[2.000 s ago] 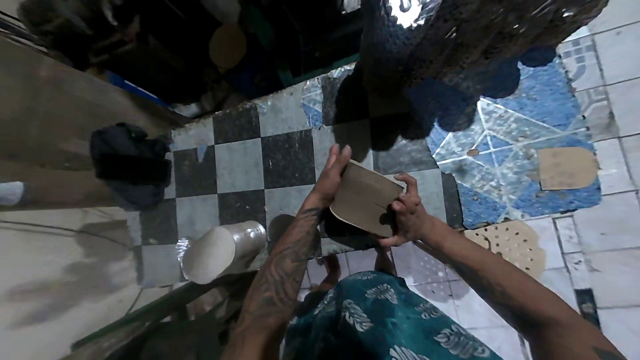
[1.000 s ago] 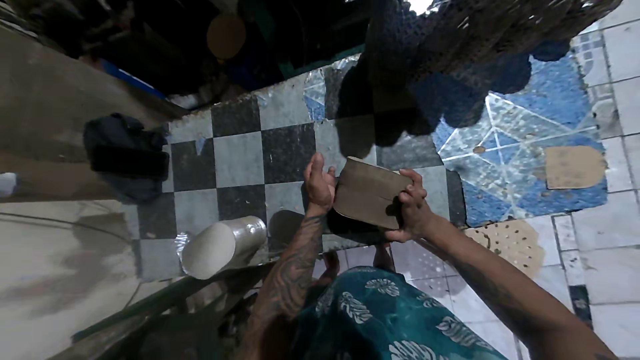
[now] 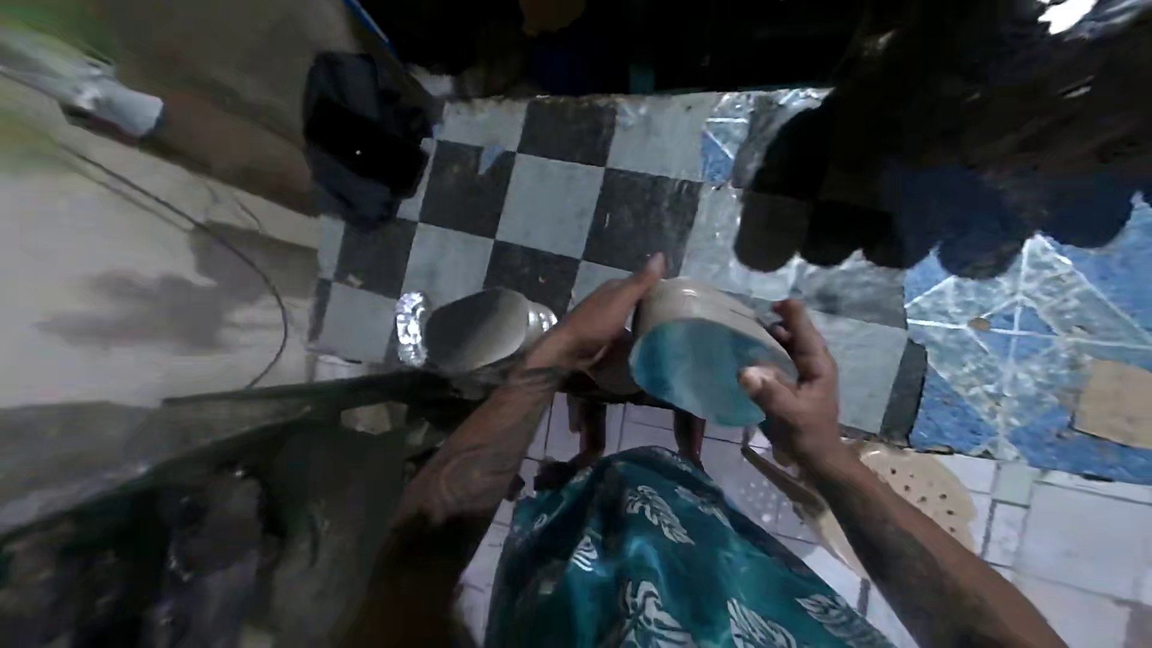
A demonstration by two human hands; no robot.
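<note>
A pale container with a blue-green inside is between my hands, tilted so its open side faces me. My right hand grips its right rim, thumb over the edge and fingers on the outer side. My left hand lies against its left side, thumb extended upward; its fingers are partly hidden, and whether they grip is unclear. To the left of my left hand, a round pale vessel with a shiny, foil-like outside stands at the near edge of the checkered tiled surface.
Dark cloth with a black flat object lies at the surface's left end. Dark scalloped material hangs at the upper right. A flat tan piece rests on blue tiles. A perforated cream plastic seat is below right.
The container has been tipped: earlier a flat tan-grey face showed, now its blue-green inside does. My left hand now touches its side. The view has shifted left.
</note>
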